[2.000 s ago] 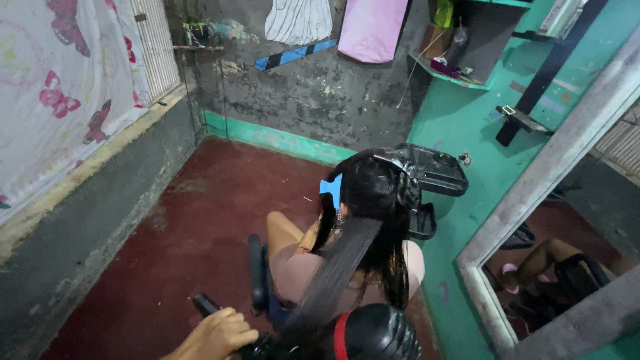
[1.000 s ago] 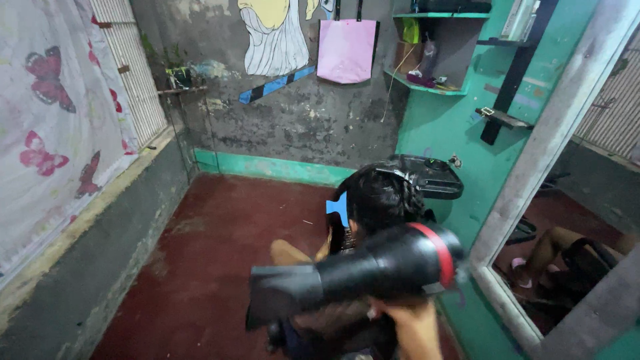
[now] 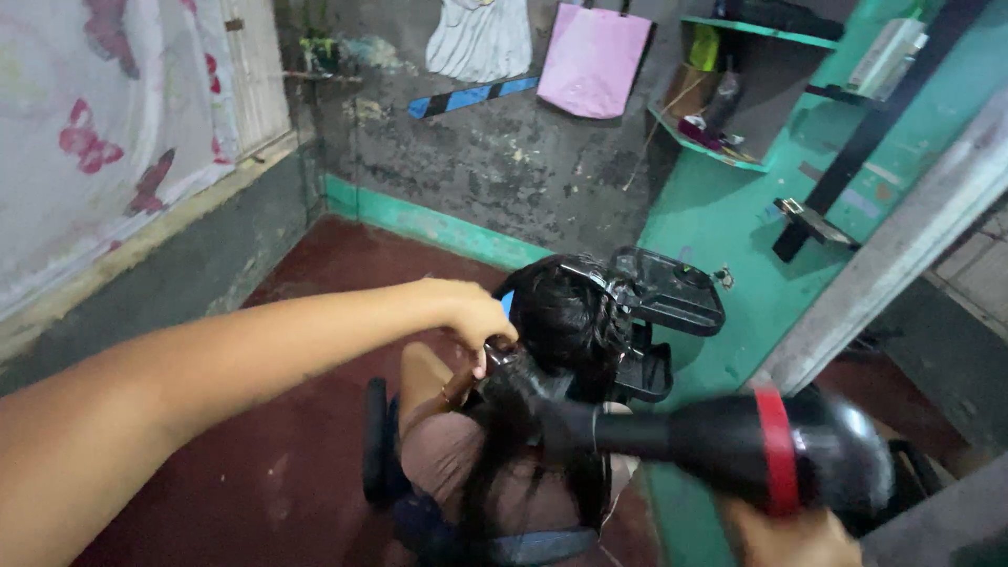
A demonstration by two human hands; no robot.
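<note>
A person with long dark hair (image 3: 563, 323) sits facing away from me. My left hand (image 3: 471, 315) is beside the head, closed on a dark handle, likely a hairbrush's (image 3: 498, 353), at a lock of hair. From the lower right, my right hand (image 3: 791, 535) grips a black hair dryer (image 3: 709, 441) with a red band; its nozzle points left at the hanging hair. A blue hair clip (image 3: 507, 304) shows partly behind my left hand, and a shiny clip (image 3: 587, 276) holds hair on top of the head. The brush's working end is hidden in the hair.
Black trays (image 3: 681, 303) stand right of the head, by the green wall. A framed mirror (image 3: 882, 228) leans in at the right. Corner shelves (image 3: 709, 150) and a pink bag (image 3: 594, 59) hang beyond. The chair's armrest (image 3: 378, 441) is at the person's left.
My left arm has come into view across the left side, its hand now beside the head. The dryer has swung right, its nozzle now at the hair behind the person's back.
</note>
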